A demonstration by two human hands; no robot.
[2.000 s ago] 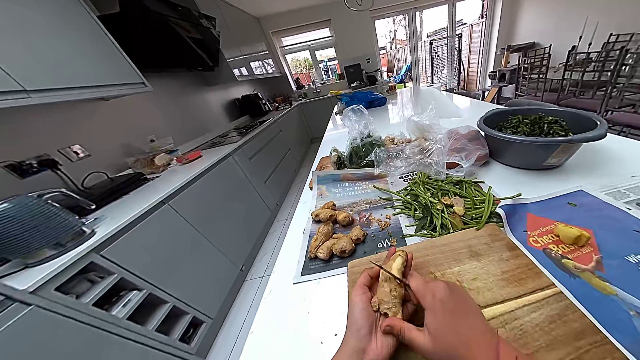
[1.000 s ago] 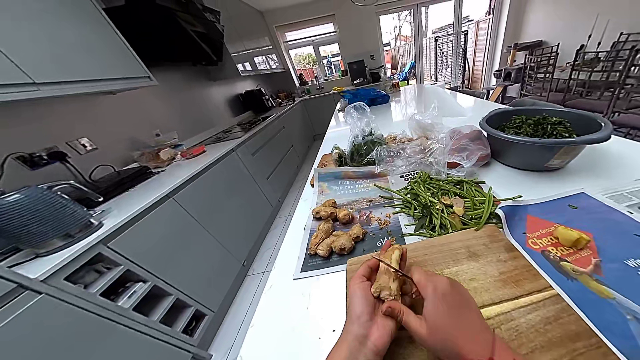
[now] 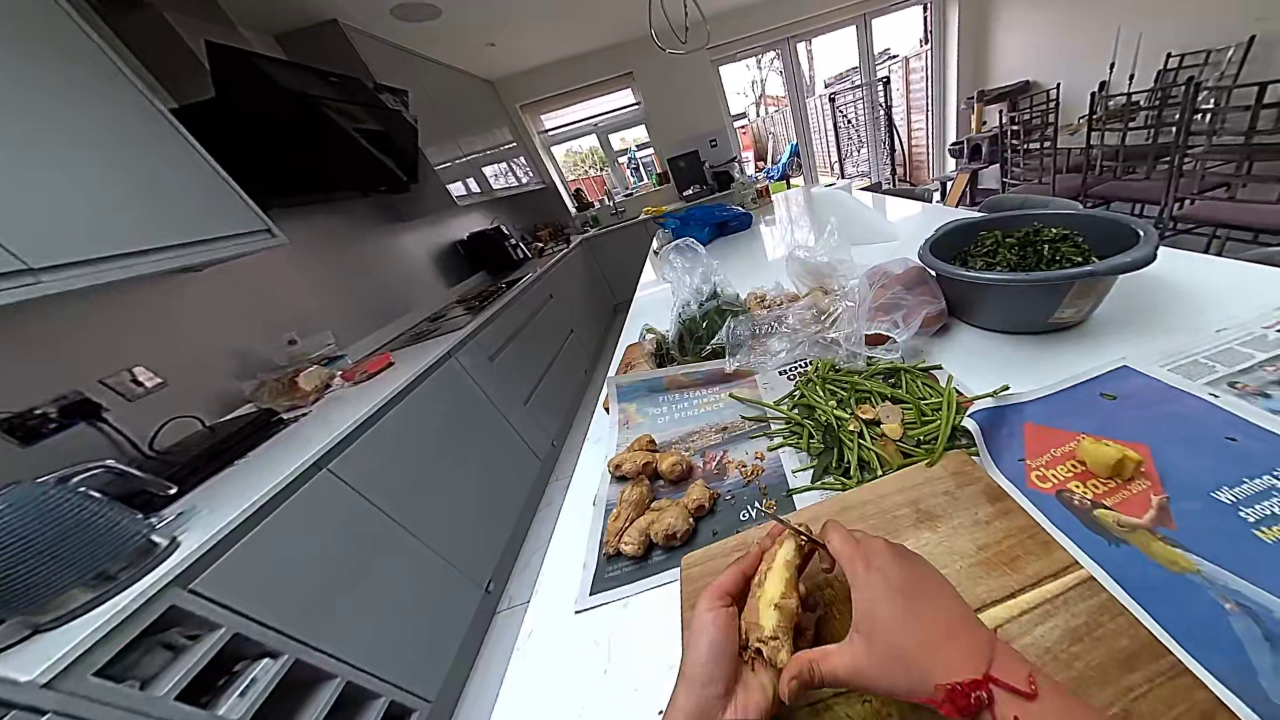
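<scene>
My left hand [image 3: 722, 640] holds a partly peeled piece of ginger root [image 3: 775, 600] over the near left part of a wooden cutting board [image 3: 940, 520]. Pale yellow flesh shows along its side. My right hand [image 3: 890, 620], with a red thread at the wrist, grips a small knife [image 3: 797, 530] whose thin dark blade lies against the top of the root; its handle is hidden. Several unpeeled ginger pieces [image 3: 655, 515] lie on newspaper left of the board. A peeled yellow piece [image 3: 1110, 459] rests on the blue newspaper at the right.
Green stems [image 3: 870, 415] are heaped behind the board. Farther back stand clear plastic bags [image 3: 800, 320] with produce and a grey basin [image 3: 1035, 290] of chopped greens. A blue bag [image 3: 705, 222] lies at the far end of the white countertop [image 3: 560, 640].
The ginger has been turned in my left hand, so a broad peeled strip now faces the camera. Both hands stay together over the board's near left part.
</scene>
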